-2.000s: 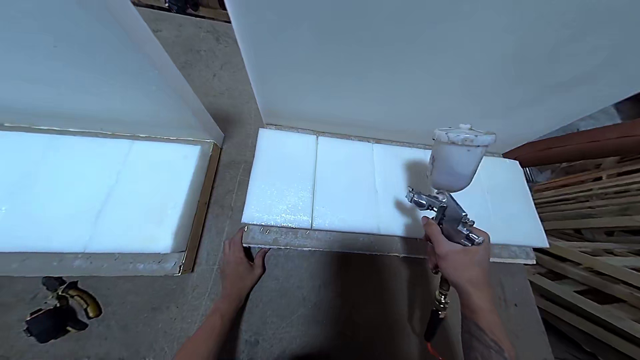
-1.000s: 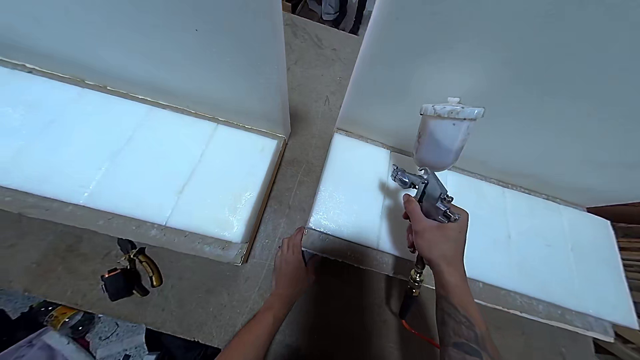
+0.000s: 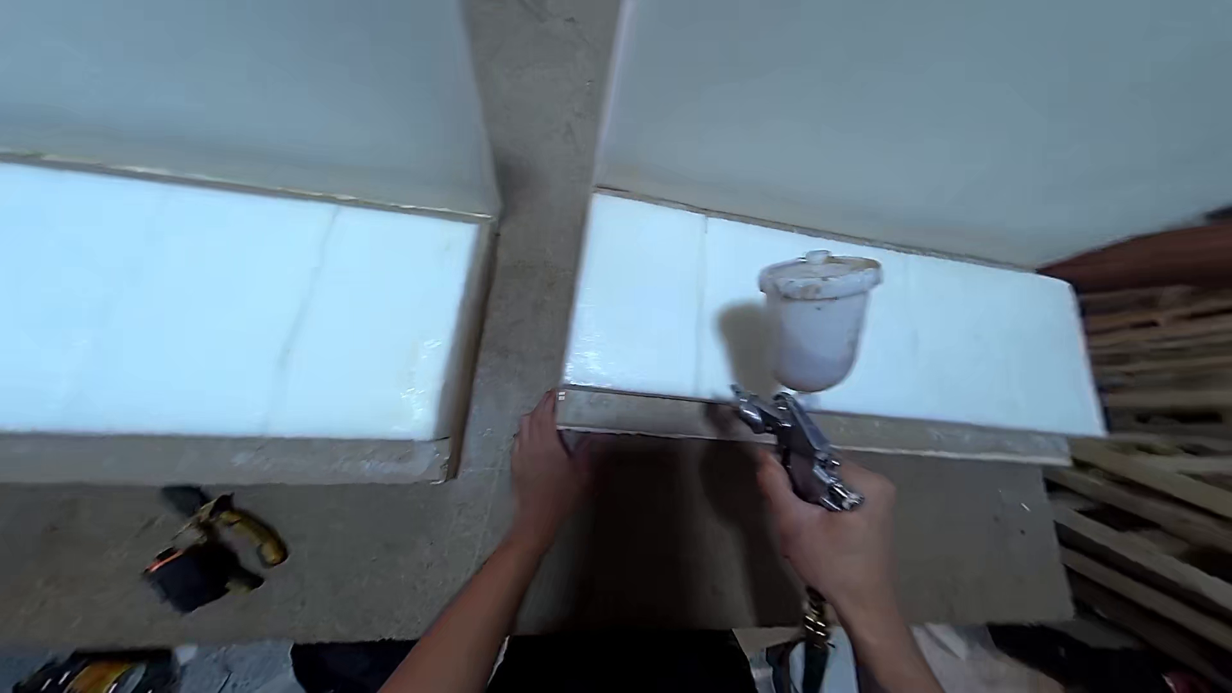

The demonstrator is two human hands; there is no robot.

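My right hand is closed around the handle of a metal gravity-feed spray gun with a white, stained cup on top. The nozzle points left, at the front edge of a glossy white slab. A hose fitting hangs below the grip. At the slab's front left corner, my left hand rests against the grey edge strip, its fingertips partly hidden. A tall pale panel stands behind the slab.
A second white slab with its own upright panel lies to the left. In front of it on the bench sits a black and yellow power tool. Wooden slats are stacked at the right, by a dark red beam.
The spray gun has moved from over the slab down toward its front edge. My left hand stays at the front left corner. The view has shifted.
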